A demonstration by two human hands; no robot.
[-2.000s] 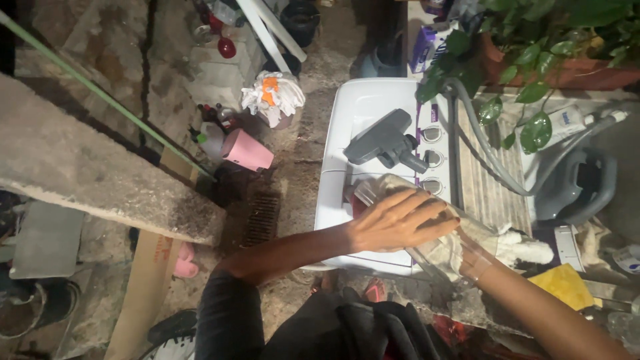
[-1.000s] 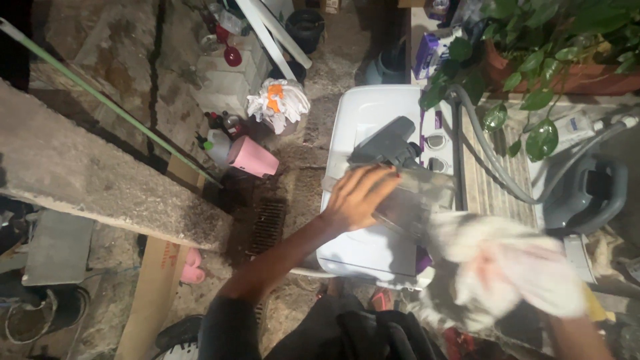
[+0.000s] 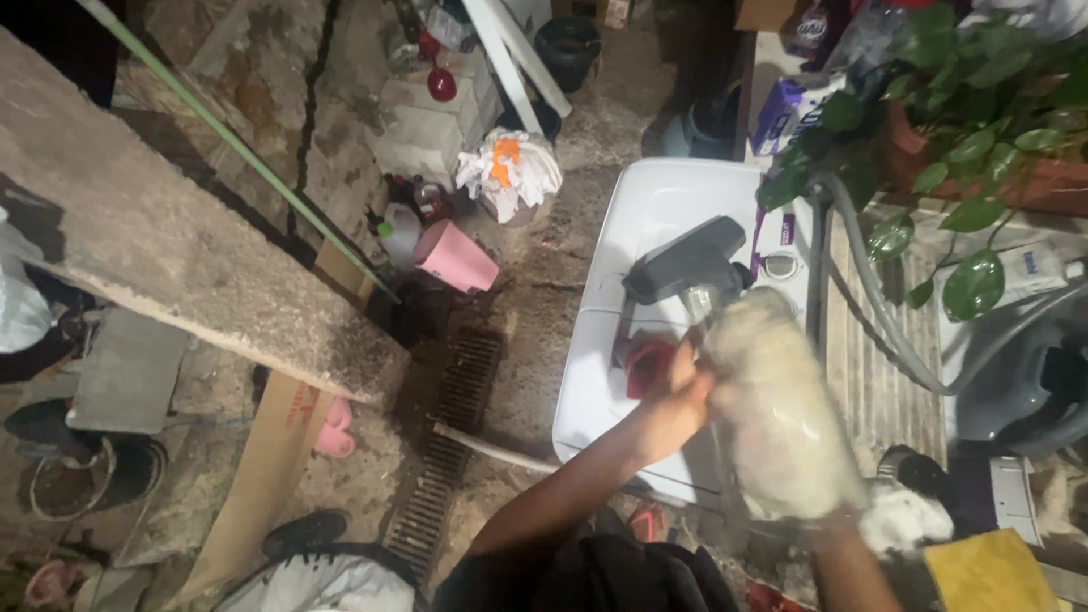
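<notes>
My left hand (image 3: 680,408) is over the white washing machine (image 3: 586,365), its fingers closed on the edge of a clear plastic part (image 3: 701,306), whose full shape is blurred. A pale cloth (image 3: 778,416), smeared by motion, lies against that part. The cloth covers most of my right hand (image 3: 837,527); only the wrist area shows at its lower end. Beyond my left hand, a dark grey vacuum-type nozzle head (image 3: 688,259) rests on the machine. A red object (image 3: 648,370) shows beside my left fingers, partly hidden.
Right of the machine are a ribbed washboard surface (image 3: 884,340), a grey hose (image 3: 867,263), a grey appliance (image 3: 1011,382) and a yellow cloth (image 3: 990,574). A potted plant (image 3: 973,280) overhangs the back. Left are a floor grate (image 3: 450,425), a pink bin (image 3: 456,257) and a concrete beam (image 3: 195,255).
Two seconds ago my hands were together over the cloth and clear part. The cloth swung out to the lower right, then came back beside my left hand. The red object is more exposed now.
</notes>
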